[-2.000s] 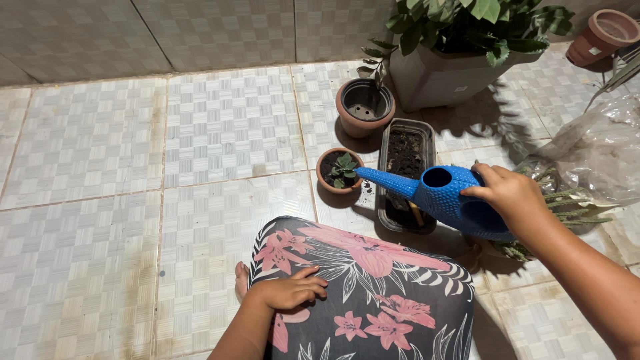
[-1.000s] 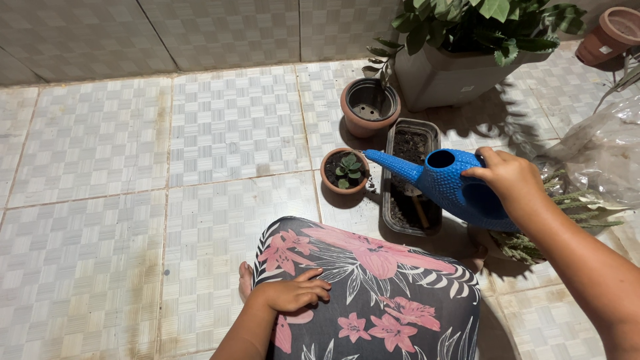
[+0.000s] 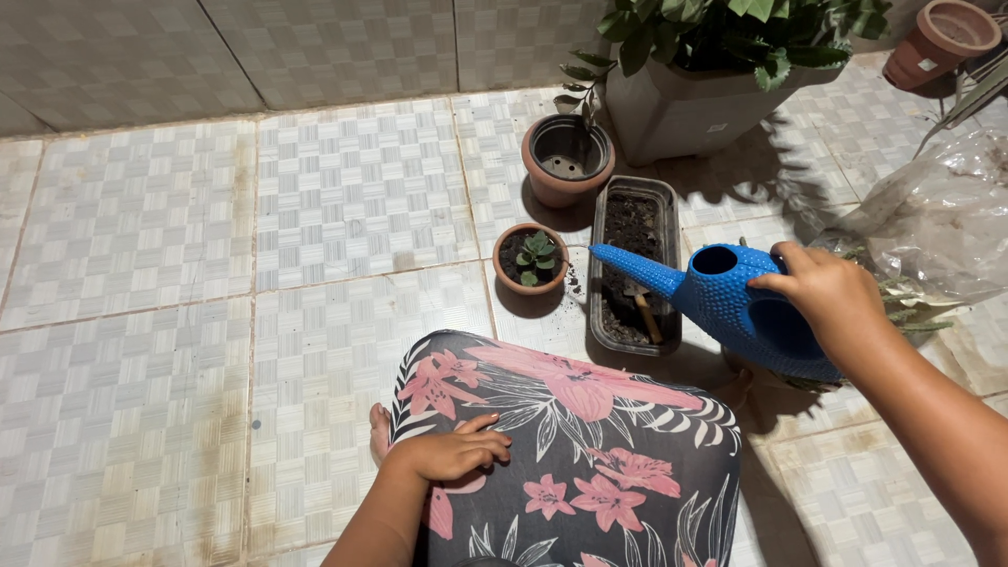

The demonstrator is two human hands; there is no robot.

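Observation:
My right hand (image 3: 827, 287) grips the handle of a blue textured plastic watering can (image 3: 728, 311). Its spout points left, across the soil tray, with the tip just right of a small terracotta pot (image 3: 499, 264) that holds a green seedling (image 3: 537, 256) in dark soil. A thin line, seemingly water, runs between tip and pot. Beneath the spout lies a long plastic planter tray (image 3: 596, 315) with dark soil and a small wooden-handled tool (image 3: 648, 317). My left hand (image 3: 459, 450) rests on the floral fabric (image 3: 543, 500) over my lap, holding nothing, fingers slightly apart.
A terracotta-coloured pot with a black liner (image 3: 568, 189) stands behind the seedling pot. A large grey planter (image 3: 669, 110) with a leafy plant is near the tiled wall. To the right are a clear plastic bag (image 3: 945, 220) and a tilted reddish pot (image 3: 917, 59).
The spout tip has moved from over the seedling pot's rim to a little right of it. The seedling's leaves show more fully. My left hand has stayed on my lap.

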